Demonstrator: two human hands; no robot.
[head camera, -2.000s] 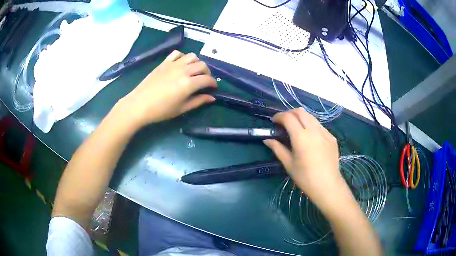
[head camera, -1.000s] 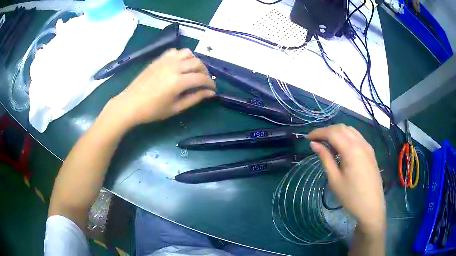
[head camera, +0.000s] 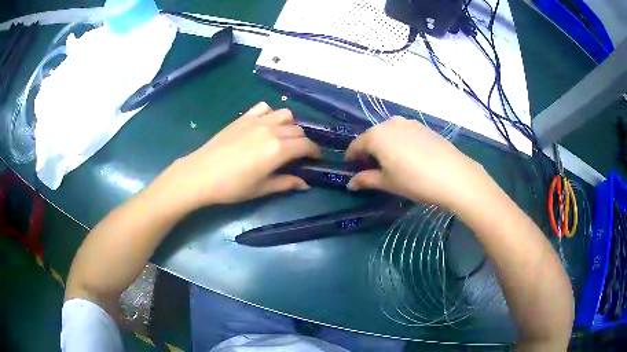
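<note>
Black pens with small lit displays lie in a row on the dark green bench. My left hand (head camera: 251, 157) and my right hand (head camera: 405, 159) both hold the middle pen (head camera: 335, 177), left on its front part and right on its rear part; its ends are hidden by my fingers. Another pen (head camera: 340, 129) lies just behind it, partly covered by both hands. The nearest pen (head camera: 295, 230) lies free in front. Clear filament (head camera: 419, 265) lies in loops at the right, partly under my right forearm.
A white cloth or bag (head camera: 96, 89) with a black pen (head camera: 180, 71) lies at the left, beside a light blue cup (head camera: 130, 14). A white panel (head camera: 330, 41) bears a black power block (head camera: 430, 15) with cables. Scissors (head camera: 564, 213) and a blue bin (head camera: 597, 275) are at the right.
My right hand has moved left from the filament behind the middle pen onto the pen. My left hand has come down onto its front part. The view has shifted slightly.
</note>
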